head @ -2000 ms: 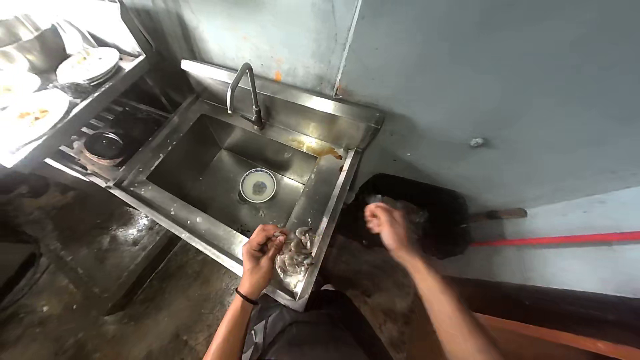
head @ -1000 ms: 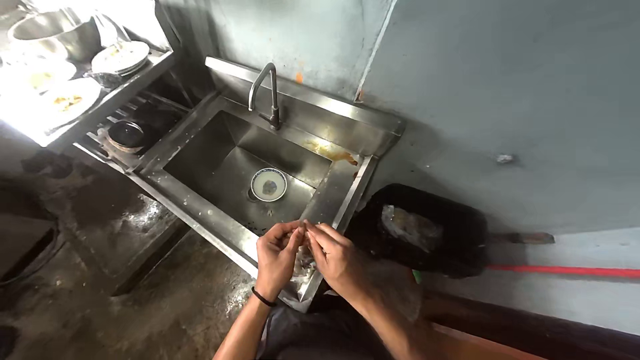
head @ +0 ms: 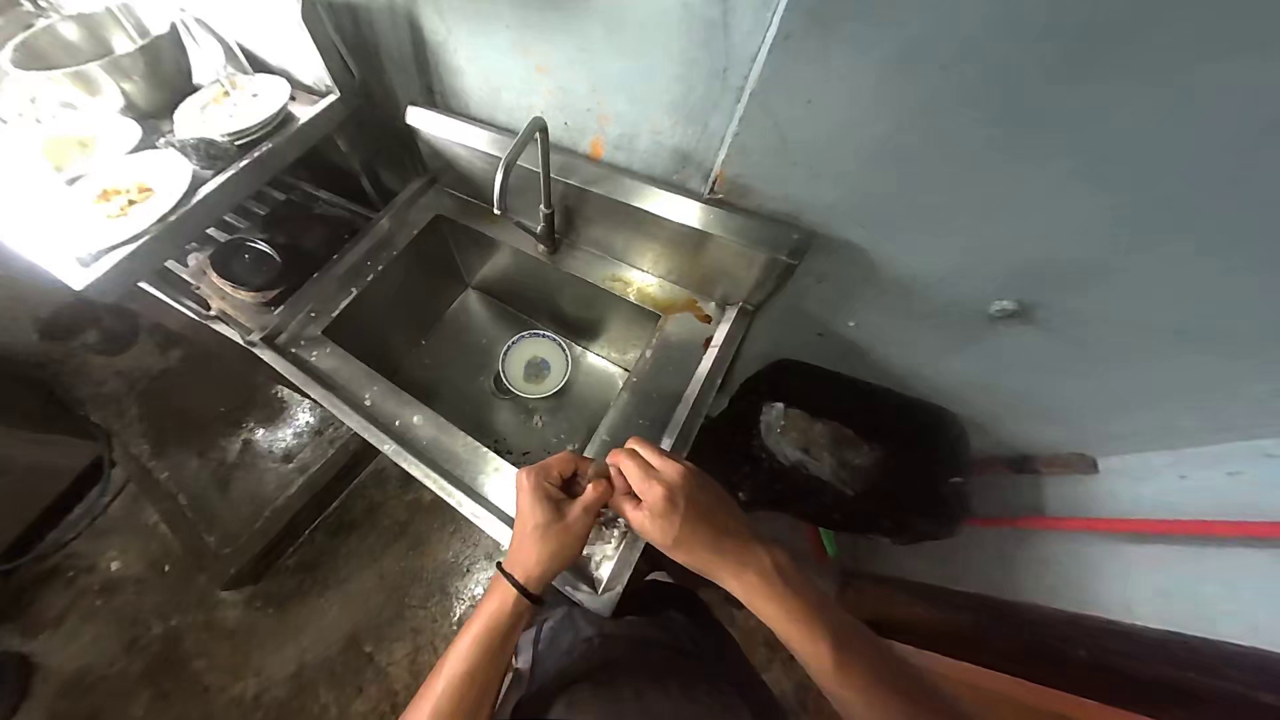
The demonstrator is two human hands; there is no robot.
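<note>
My left hand (head: 560,510), with a dark band at its wrist, and my right hand (head: 665,500) meet fingertip to fingertip above the near right corner of a stainless steel sink (head: 400,440). Both pinch a small greyish thing (head: 598,470), mostly hidden by the fingers; it looks like a shrimp, though I cannot tell for sure. Beneath my hands, a pile of pale, wet pieces (head: 605,545) lies on the sink's rim, partly covered. In the basin stands a bowl (head: 535,364) with a blue-patterned rim, holding cloudy liquid.
A curved faucet (head: 545,190) rises at the sink's back. Right of the sink is a black bin (head: 910,450) with clear plastic inside. Plates with food scraps (head: 165,175) and a metal bowl (head: 150,70) stand on a shelf at the upper left. A black pan (head: 245,263) sits below.
My right hand was over the black bin two seconds ago; it has come left to meet my left hand above the sink's corner. Since one second ago, both hands have stayed together.
</note>
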